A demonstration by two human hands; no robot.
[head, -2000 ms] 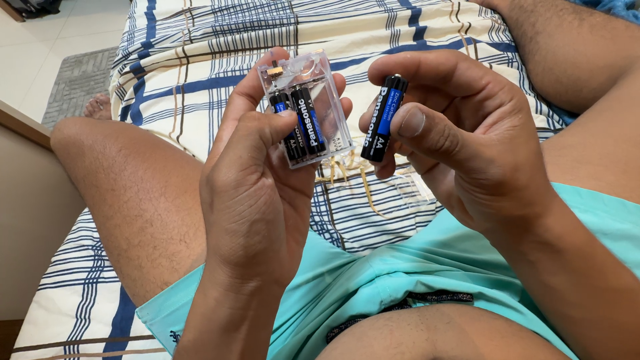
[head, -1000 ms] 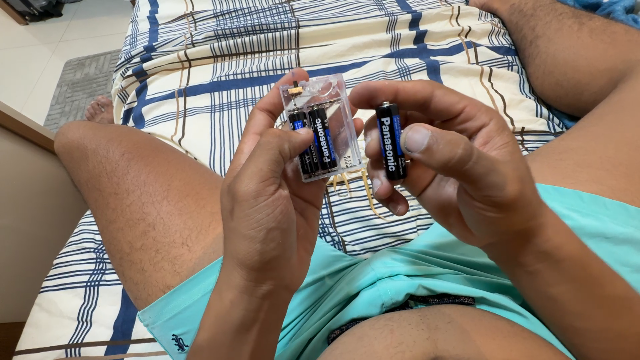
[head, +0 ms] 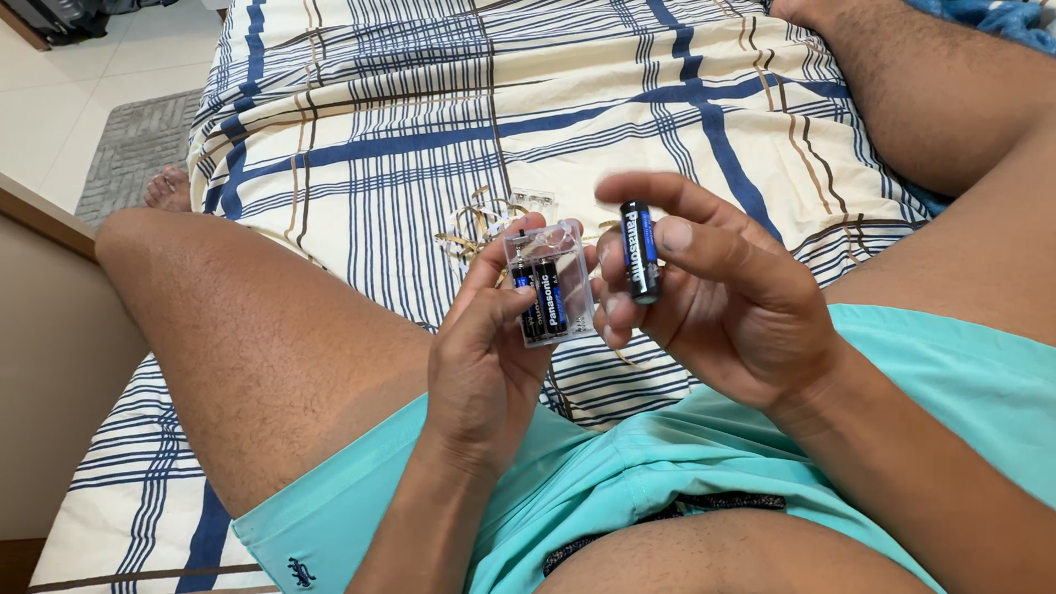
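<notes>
My left hand (head: 487,355) grips a clear plastic battery case (head: 580,289), its thumb resting on the batteries inside. Two black-and-blue Panasonic cells (head: 550,299) lie side by side in the case, and its right-hand slot holds no battery. Just right of the case, my right hand (head: 718,280) pinches a loose Panasonic AA battery (head: 639,252) between thumb and fingers, roughly upright and apart from the case. Behind the hands, a tangle of thin gold-coloured string or wire (head: 470,235) lies on the bedsheet, partly hidden by my left hand.
A plaid bedsheet (head: 396,190) spreads under my legs. Beyond the tangle sits a small clear piece (head: 535,198). A grey mat (head: 136,148) lies on the floor at the left, and a blue cloth (head: 990,21) is at the upper right.
The loose battery has turned in my right hand: its printed side, angled differently two seconds ago, now faces up. The case stays in my left hand. The view has shifted, showing more of the tangle.
</notes>
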